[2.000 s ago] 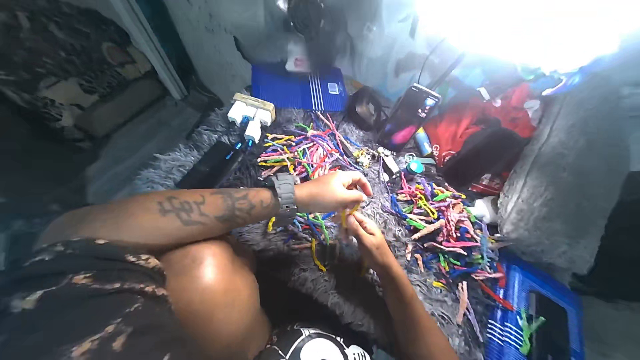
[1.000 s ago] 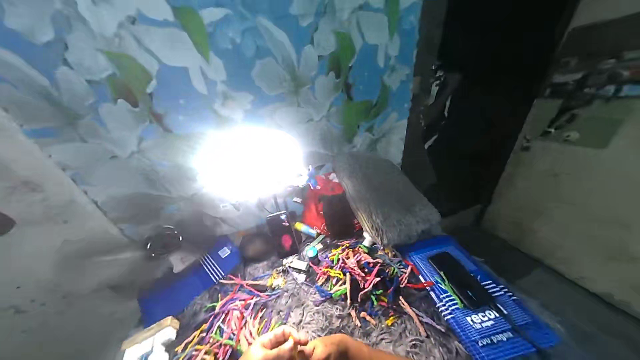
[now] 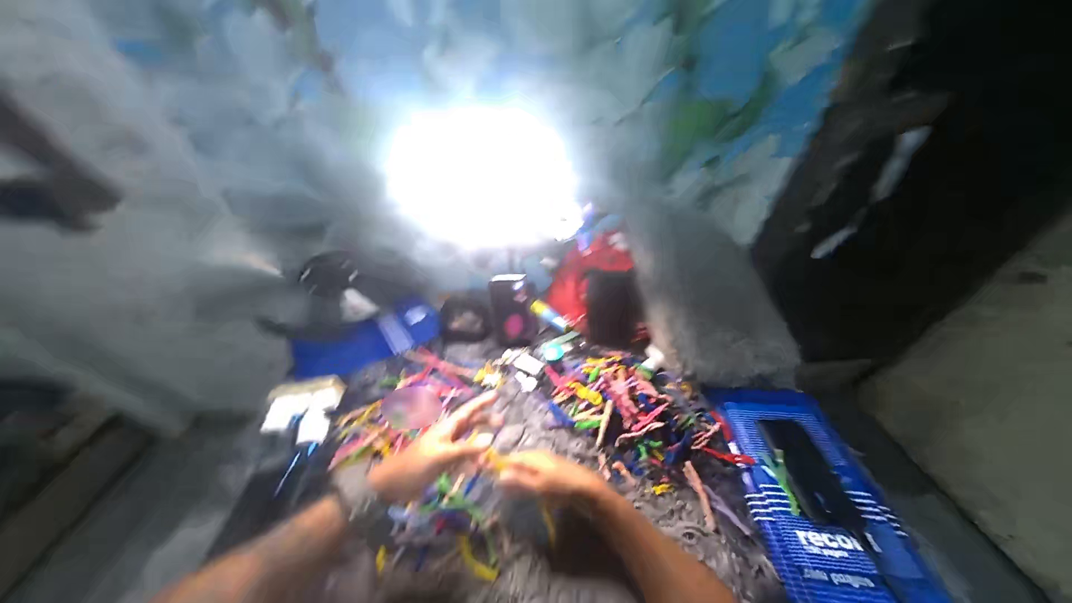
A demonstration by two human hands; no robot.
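Note:
My left hand (image 3: 435, 452), with a watch on its wrist, is at the lower middle, thumb and fingers partly spread. Close on its right is my right hand (image 3: 548, 476), fingers curled toward the left one. A small yellow strip (image 3: 496, 460) lies between the two hands, at the right fingertips; blur hides the exact grip. Heaps of short coloured twisted strips surround them: a pile (image 3: 624, 402) to the right, mostly pink, yellow and green, another pile (image 3: 368, 427) beyond and left, and loose pieces (image 3: 456, 511) below the hands on a grey furry blanket (image 3: 695, 523).
A blue notebook (image 3: 766, 494) with a dark phone (image 3: 808, 473) lies at right. Another blue item (image 3: 360, 343), a standing phone (image 3: 512, 310), a red bag (image 3: 578, 276) and a bright lamp (image 3: 481, 176) are at the back. White plugs (image 3: 306, 410) sit on a power strip at left.
The view has tilted up and swung strongly since the oldest frame, then partly back down. My hands stay close together, and the left fingers look more spread than before.

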